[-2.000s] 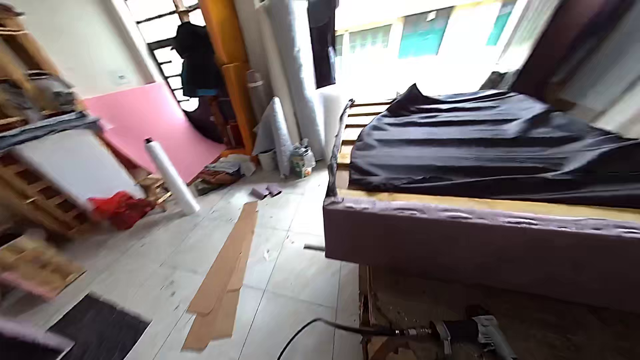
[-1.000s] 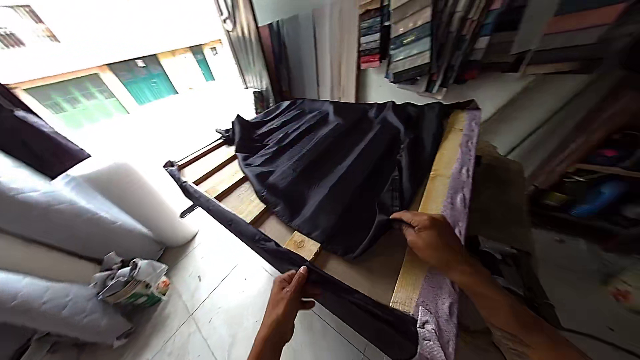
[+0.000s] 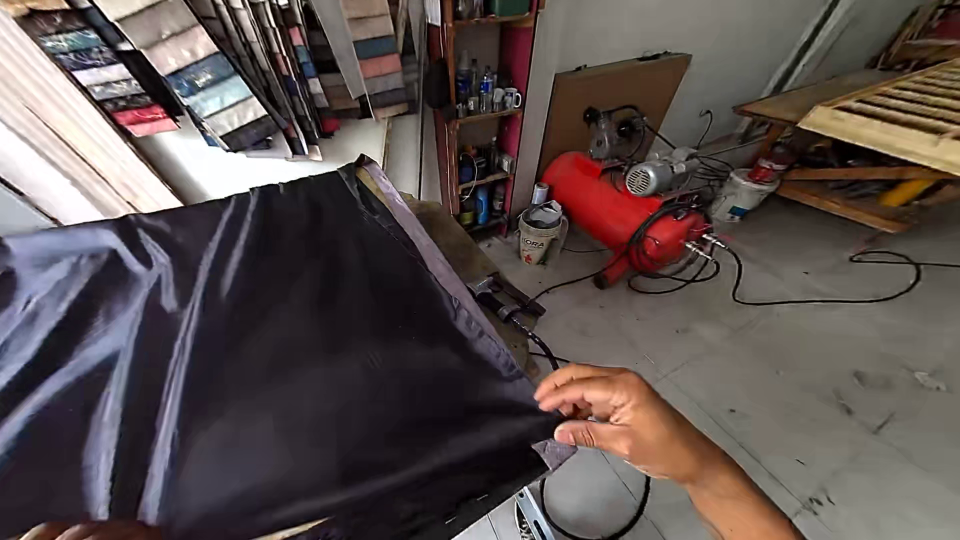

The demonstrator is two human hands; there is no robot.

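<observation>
Black fabric [image 3: 360,337] lies over the wooden frame, wrinkled at the left and flatter toward the right. Purple-grey upholstery fabric [image 3: 450,300] covers the frame's right edge. My right hand [image 3: 607,420] is at the near right corner, thumb and fingers bent around the black fabric's corner; whether they pinch it is hard to tell. Only the top of my left hand [image 3: 97,531] shows at the bottom left edge, against the black fabric, its fingers mostly out of view. Beyond the right edge, an air-powered tool [image 3: 495,300] with a hose rests on a brown surface.
A red air compressor [image 3: 600,206] stands on the floor, with black hoses trailing right. Near it are a bucket [image 3: 540,236] and a shelf of bottles [image 3: 487,112]. Fabric swatches [image 3: 217,82] hang at the back left. A slatted wooden frame [image 3: 900,112] lies on a workbench at the right.
The black fabric, bunched with bare slats beside it a second ago, now covers most of the visible frame. My right hand has come to the near corner. The view has swung right.
</observation>
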